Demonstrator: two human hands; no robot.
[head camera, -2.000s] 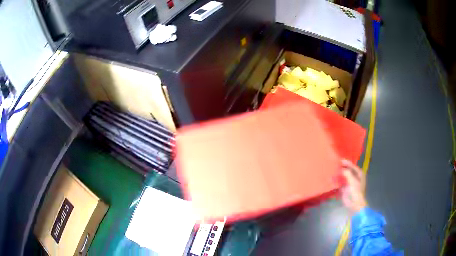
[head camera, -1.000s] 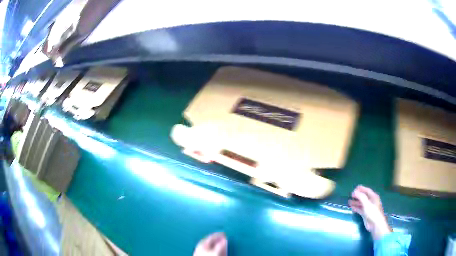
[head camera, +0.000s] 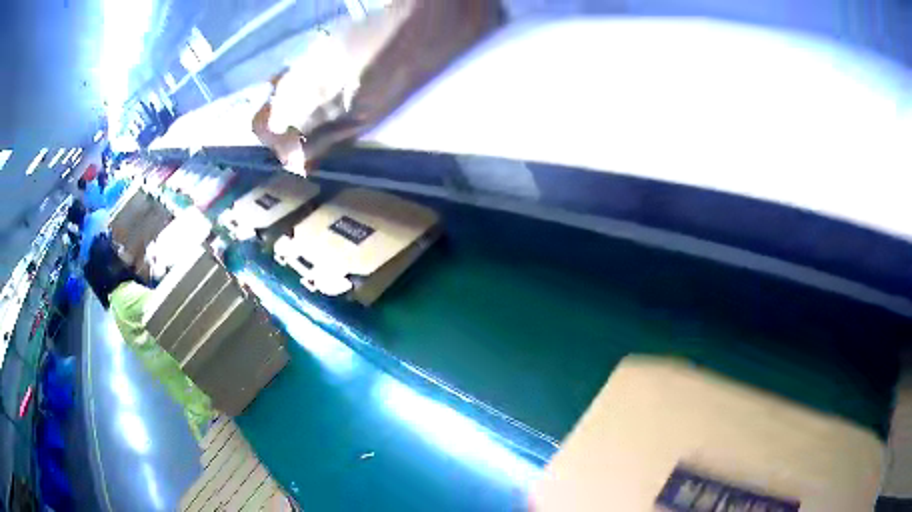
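Note:
A brown carton (head camera: 740, 425) with a black label lies on the dark green belt (head camera: 500, 330) at the lower right, cut off by the picture's bottom edge and blurred. Another brown carton (head camera: 385, 225) with a black label lies further left on the belt, its notched tuck flap sticking out towards the near edge. A smaller carton (head camera: 262, 205) lies just beyond it. Neither my left hand nor my right hand shows in the picture.
Several brown cartons (head camera: 220, 330) stand upright on the teal worktop (head camera: 340, 440). A person in yellow-green (head camera: 135, 310) is behind them at the left. More flat cardboard (head camera: 235, 475) is at the lower left. A white shelf (head camera: 650, 95) runs above the belt.
The view has swung left along the belt. Both hands, in view a second ago, are out of the picture. The near carton now appears lower right; the red board seen earlier is out of view.

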